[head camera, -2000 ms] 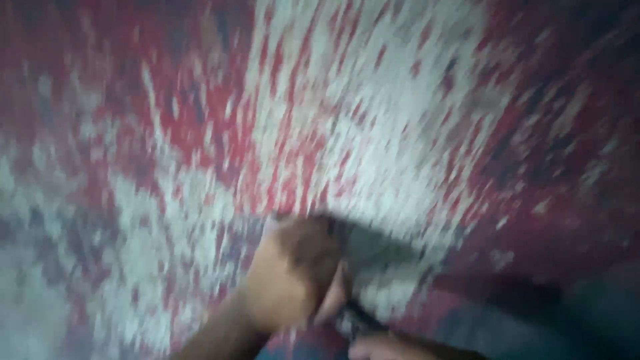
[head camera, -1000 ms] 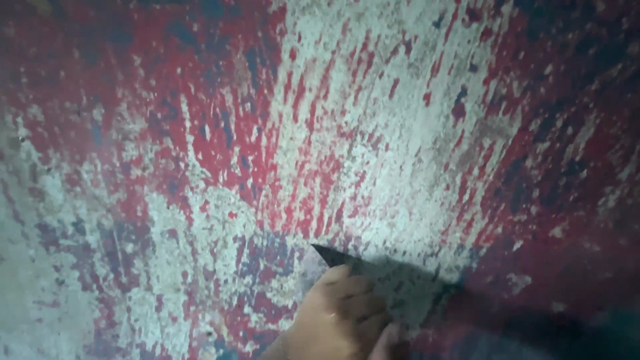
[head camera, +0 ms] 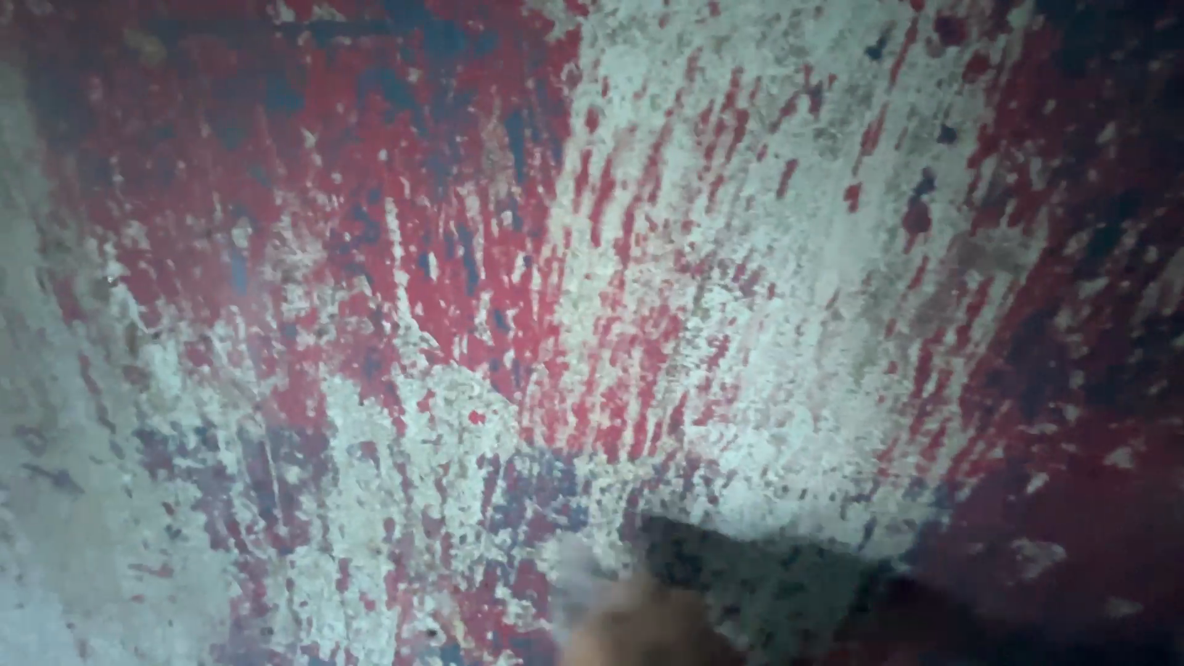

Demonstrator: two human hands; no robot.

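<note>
A painted wall [head camera: 786, 277] fills the head view, its red and blue paint scraped through to a pale layer in long streaks. At the bottom edge, right of the middle, is my left hand [head camera: 638, 634], blurred and mostly cut off. A smeared grey shape beside its fingers looks like the blade of a scraper [head camera: 578, 578], close against the wall. The handle is hidden below the frame. My right hand is out of view.
A dark shadow falls on the wall to the right of the hand. Patches of red and blue paint remain on both sides of the broad pale strip. The right side is dim.
My left hand has moved down to the bottom edge. The dark scraper blade, plain one second ago, is now blurred. My right hand, partly visible two seconds ago, is out of view.
</note>
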